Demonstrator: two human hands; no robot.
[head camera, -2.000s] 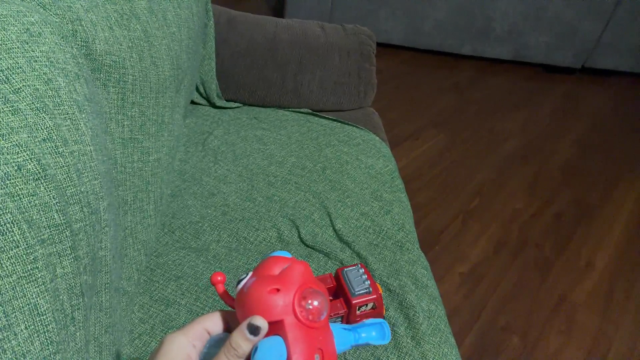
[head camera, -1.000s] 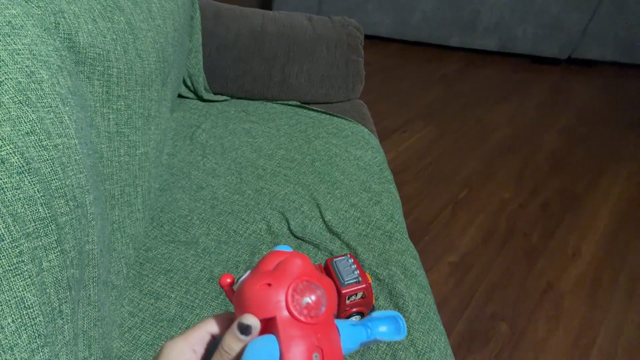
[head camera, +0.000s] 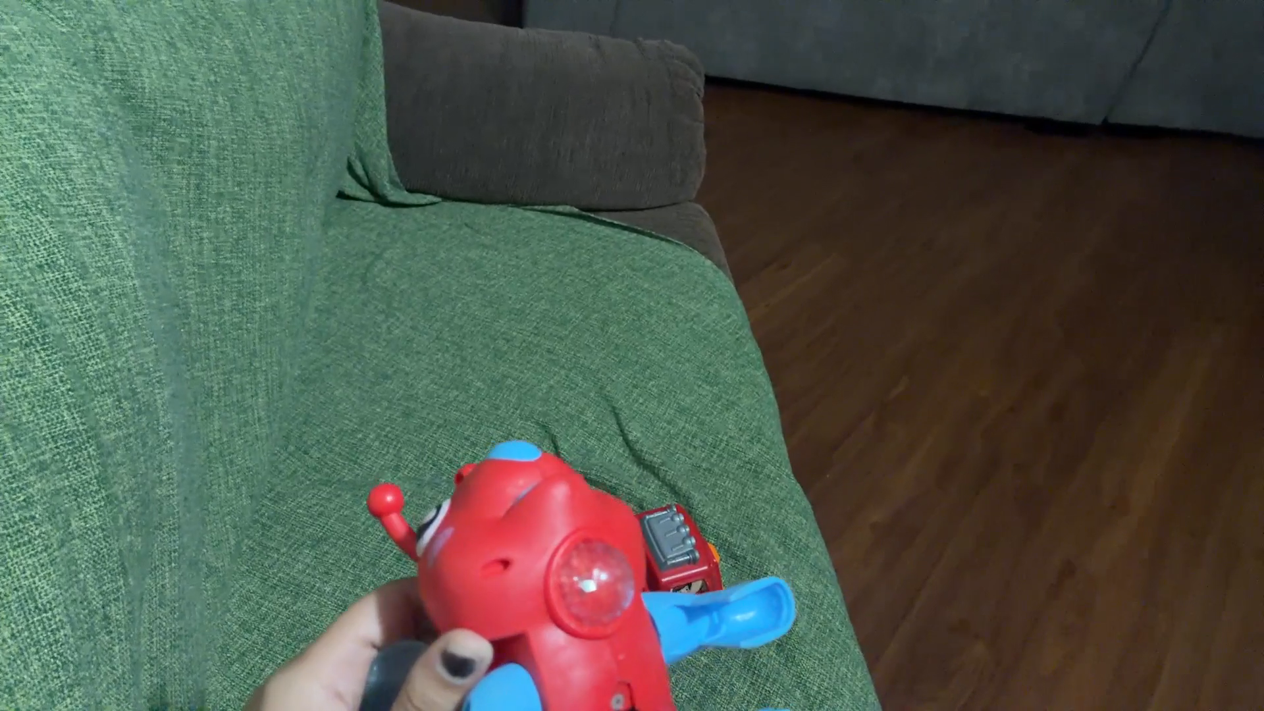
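My left hand (head camera: 370, 657) comes in from the bottom edge and grips a red plastic toy figure (head camera: 533, 563), the thumb with dark nail polish across its near side. The toy lies tilted, with a ball-tipped antenna and an eye at its left, a clear round dome on its body and a blue scoop-shaped limb pointing right. A dark grey rounded part shows beside my thumb. Just behind the figure, a red toy vehicle (head camera: 681, 553) with a grey engine-like top rests on the green cover, partly hidden. My right hand is out of view.
A green woven cover (head camera: 553, 306) drapes over the sofa's seat and back, with creases near the toys. The sofa's brown armrest (head camera: 553, 118) is at the far end. Wooden floor (head camera: 1007, 375) lies to the right, and grey upholstered furniture (head camera: 889, 49) stands beyond it.
The red toy figure in my left hand has tilted a little, its dome now facing me more. It covers more of the toy vehicle than two seconds ago.
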